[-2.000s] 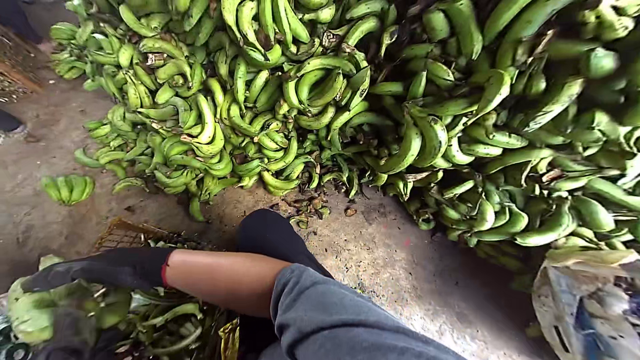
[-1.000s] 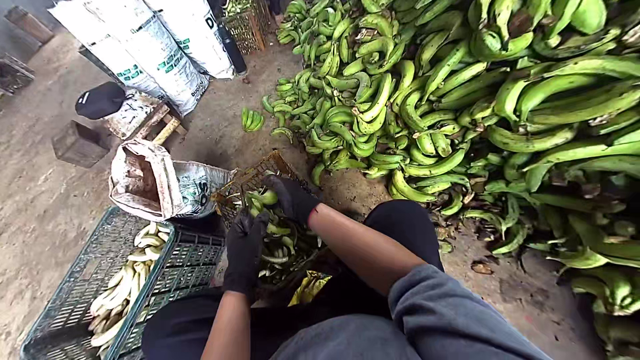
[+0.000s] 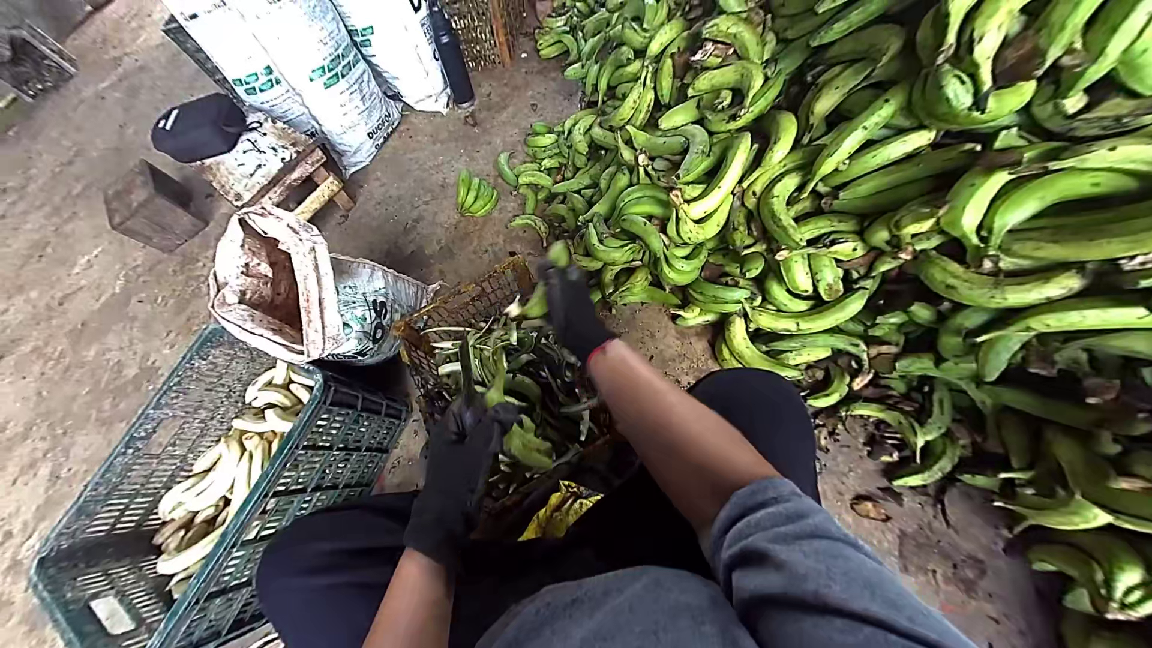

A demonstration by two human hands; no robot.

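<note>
Both hands wear dark gloves. My right hand (image 3: 573,309) is closed around a green plantain (image 3: 538,301), held over the far right side of a yellow plastic crate (image 3: 461,306). My left hand (image 3: 463,459) is at the crate's near left side, with what looks like a knife (image 3: 467,367) pointing up from its fingers, beside a green piece. Inside the crate lie green plantains (image 3: 528,445) and strips of peel (image 3: 576,409). A large heap of green plantains (image 3: 810,216) covers the floor to the right.
At the left a green plastic crate (image 3: 310,382) holds peeled plantains (image 3: 225,477). Behind it stands an open sack (image 3: 319,279). Farther back are a wooden stool (image 3: 288,171) with a dark cap (image 3: 200,126), a wooden block (image 3: 155,205), white sacks (image 3: 315,72) and a dark bottle (image 3: 450,54).
One second ago both hands were close together over the yellow crate; now they are apart, the right one farther forward with a plantain. The view has swung left since the oldest frame.
</note>
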